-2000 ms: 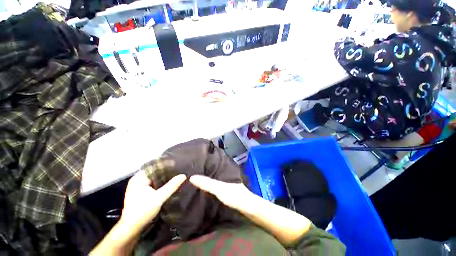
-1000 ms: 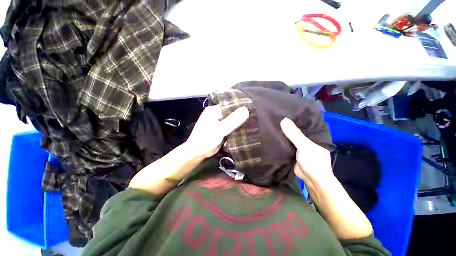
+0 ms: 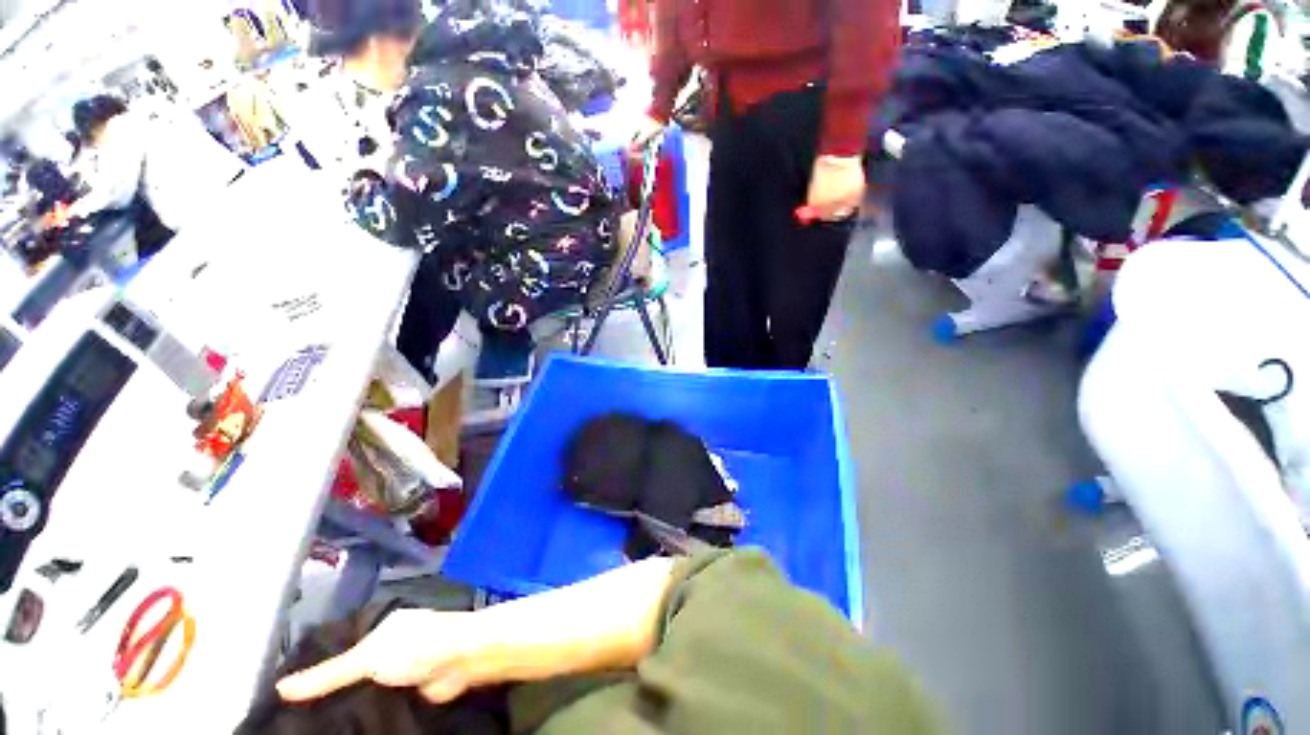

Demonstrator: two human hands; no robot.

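Dark brown cloth (image 3: pixel 345 632) lies at the bottom left, below the table edge, mostly cut off by the frame. My right hand (image 3: pixel 395 653) is on it, with the thumb stretched out to the left on top and the other fingers mostly hidden. It holds the cloth. My green sleeve reaches in from the bottom. My left hand is out of the picture. A blue bin (image 3: pixel 848 503) stands in front, with small dark cut parts (image 3: pixel 647 467) lying in it.
Scissors (image 3: pixel 151 639) with red and orange handles and small black tools lie on the white table (image 3: pixel 273 474). A red-orange pile (image 3: pixel 227 424) lies farther back. A seated person (image 3: pixel 489 158) and a standing person (image 3: pixel 769 172) are beyond the bin. Dark padded cloth (image 3: pixel 1063 144) is at right.
The view has swung right to the bin and aisle. The plaid heap and my left hand have left the picture. My right hand and the cloth now show at the bottom left.
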